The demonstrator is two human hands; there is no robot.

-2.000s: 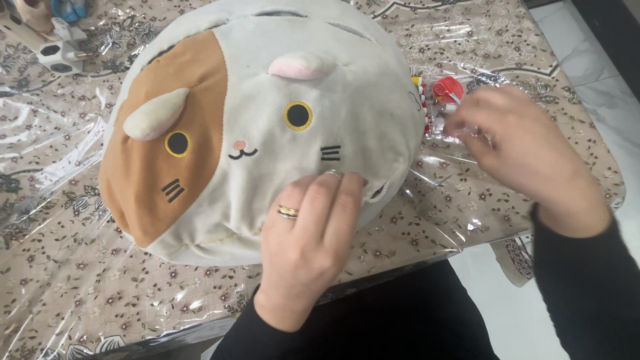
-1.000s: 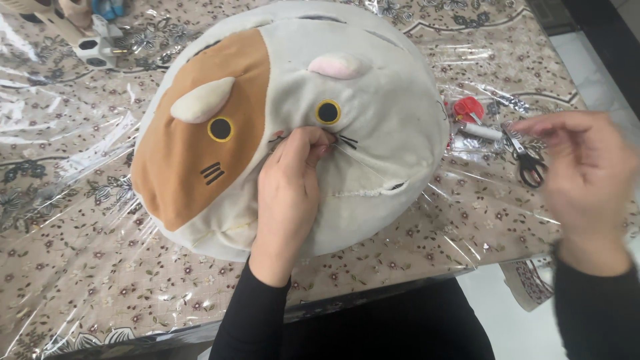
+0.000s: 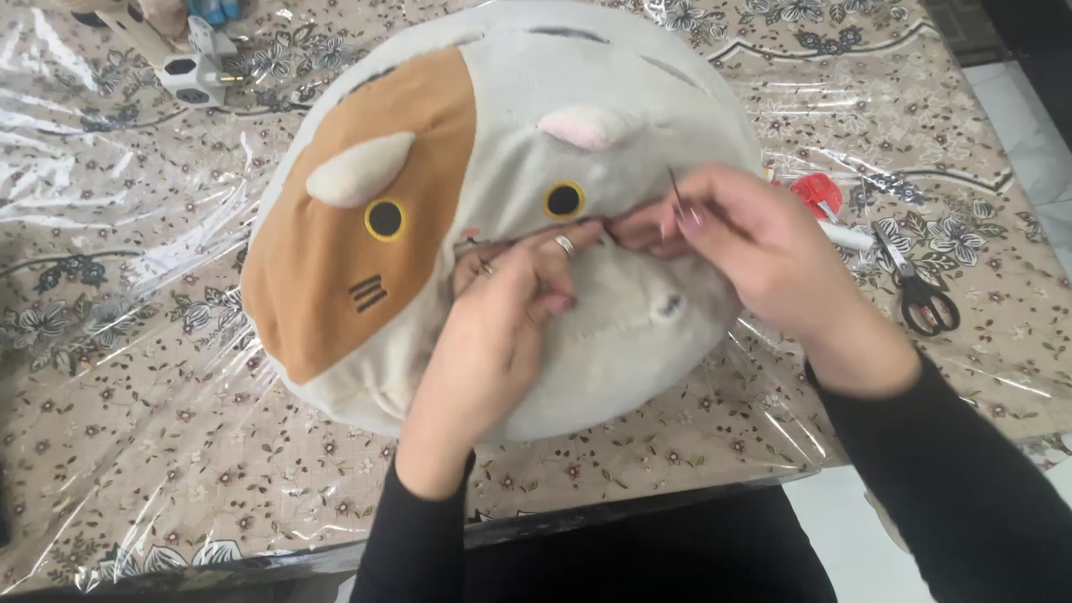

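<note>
A round plush cat cushion [image 3: 653,352], off-white with an orange patch, two small ears and embroidered eyes, lies on the table. My left hand [image 3: 502,318], with rings on its fingers, pinches a fold of its fabric beside the nose and below the right-side eye. Close by, my right hand [image 3: 745,243] holds a thin sewing needle [image 3: 675,188] upright between thumb and finger, its other fingertips touching the same fold. A short stitched line with a small dark spot shows on the cushion below my right hand. Any thread is too fine to make out.
Black-handled scissors [image 3: 919,289] lie right of the cushion, beside a white cylindrical item [image 3: 846,235] and a red round item [image 3: 816,195]. A white multi-socket plug adapter [image 3: 193,77] stands at the back left. Clear plastic covers the floral tablecloth [image 3: 167,419]; the table's front edge runs below the cushion.
My right hand has come left from beside the scissors to the cushion, where the needle now shows in it. My left hand stays on the fabric near the nose, gathering a fold.
</note>
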